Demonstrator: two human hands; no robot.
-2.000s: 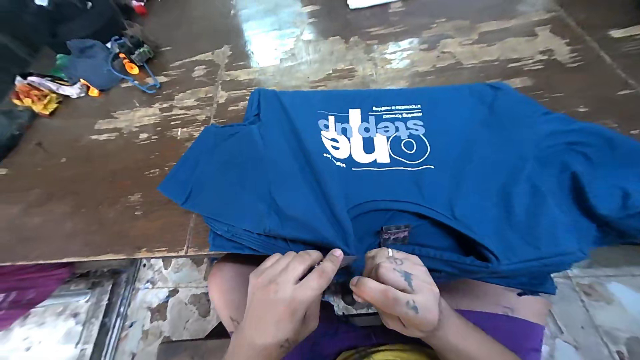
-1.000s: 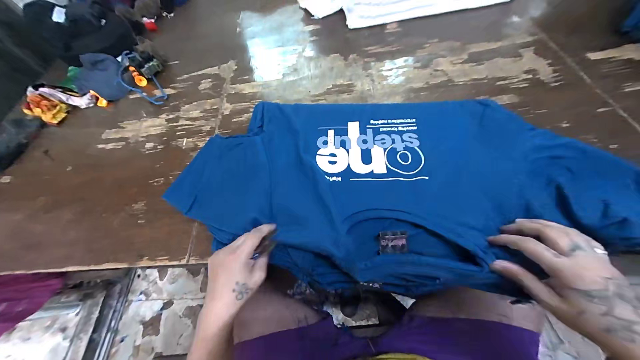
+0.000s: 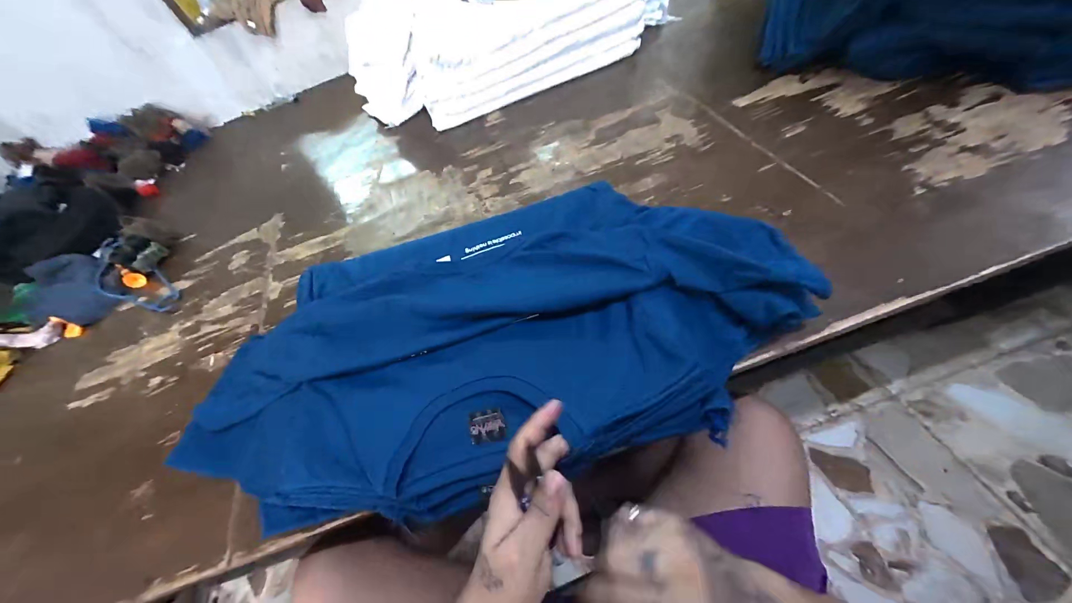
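Note:
Blue T-shirts (image 3: 536, 335) lie in a layered pile at the table's near edge, the top one partly folded over a white print. A dark neck label (image 3: 487, 425) shows inside the collar nearest me. My left hand (image 3: 532, 502) is raised just in front of the collar, fingers partly spread, with a small dark tool, perhaps thread snips, against the fingers. Close to its right, my right hand (image 3: 657, 544) is blurred, with a ring on one finger; whether it holds anything is not clear. Both hands are over my lap.
The worn brown table (image 3: 837, 251) has peeling patches. A stack of white folded cloth (image 3: 528, 59) stands at the back, and dark blue folded garments (image 3: 921, 42) at the back right. Mixed cloth scraps (image 3: 71, 285) lie at the left. Stone-patterned floor (image 3: 946, 452) shows below the edge.
The top shirt, spread with its print showing, is now folded over much of that print. My hands have moved off the shirt and come together over my lap. The view has shifted and turned.

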